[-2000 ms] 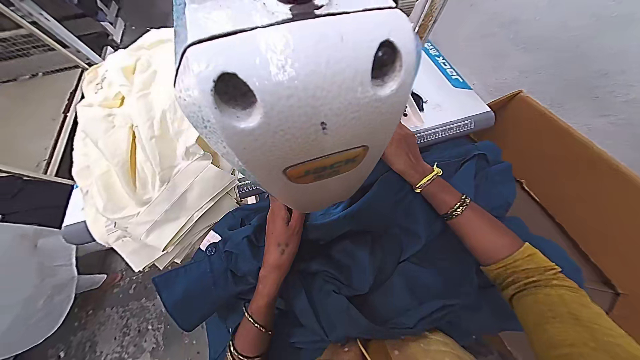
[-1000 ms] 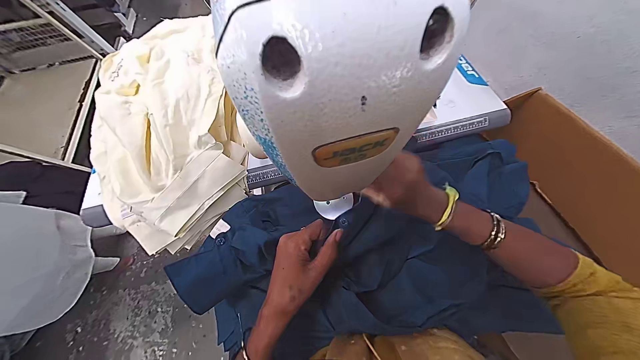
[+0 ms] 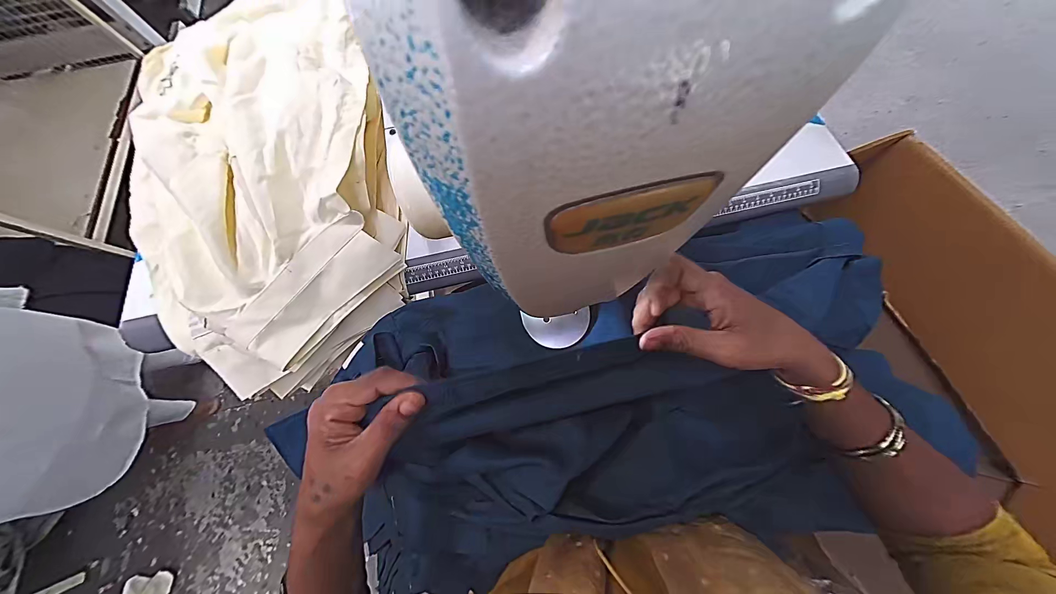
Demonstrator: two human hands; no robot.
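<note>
A dark blue garment (image 3: 577, 429) lies across my lap and the front edge of a Jack sewing machine (image 3: 627, 124). My left hand (image 3: 355, 429) pinches a folded edge of it between thumb and fingers, left of the machine head. My right hand (image 3: 718, 318) grips the same edge at the right, close beside the head. Between the hands the fold runs fairly straight, just below a round metal disc (image 3: 557, 328) under the head. The head hides the needle area.
A pile of cream fabric pieces (image 3: 256, 181) rests on the machine table at the left. An open cardboard box (image 3: 957, 272) stands at the right. Light grey fabric (image 3: 62, 412) is at the far left, above a speckled floor (image 3: 206, 478). A ruler strip (image 3: 775, 198) runs along the table edge.
One second ago my hands were close together near the machine head; now they are farther apart, with the blue edge stretched between them. The view has moved closer to the machine.
</note>
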